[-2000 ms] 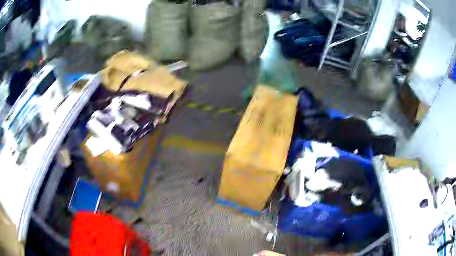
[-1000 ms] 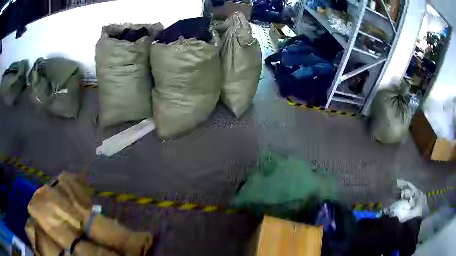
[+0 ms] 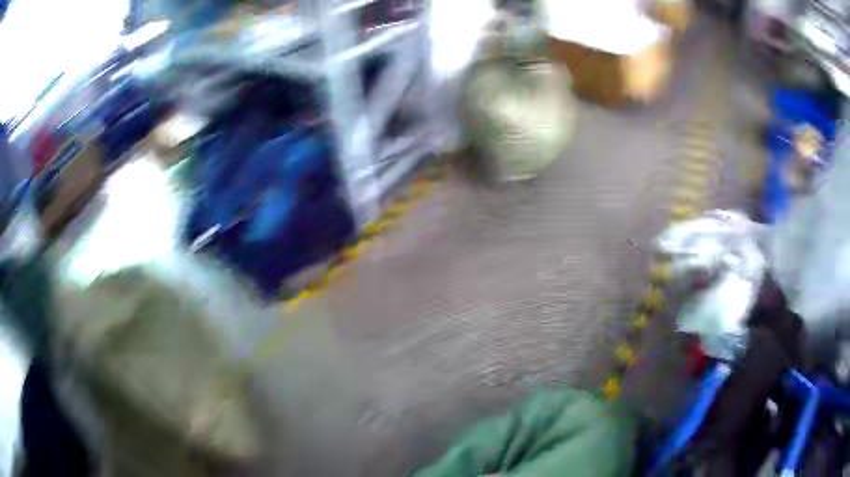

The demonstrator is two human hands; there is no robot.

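Neither of my hands shows clearly in the blurred head view. A green cloth or sack (image 3: 550,438) lies nearest in front of me at the bottom edge, cut off by the frame. A small pale spot at the very bottom edge beside it is too small to tell. To its right are blue crate edges (image 3: 694,419) with dark cloth and a white bundle (image 3: 722,265).
A full beige sack (image 3: 158,363) stands close at left. Behind it are a dark blue heap (image 3: 266,186) and a metal rack (image 3: 349,121). Another sack (image 3: 522,116) and a cardboard box (image 3: 610,70) stand farther back. Yellow-black tape (image 3: 643,317) marks the floor.
The view has turned to the right along the aisle. The rack and blue heap have shifted left in view, and the green cloth is nearer. The upright cardboard box has left the view.
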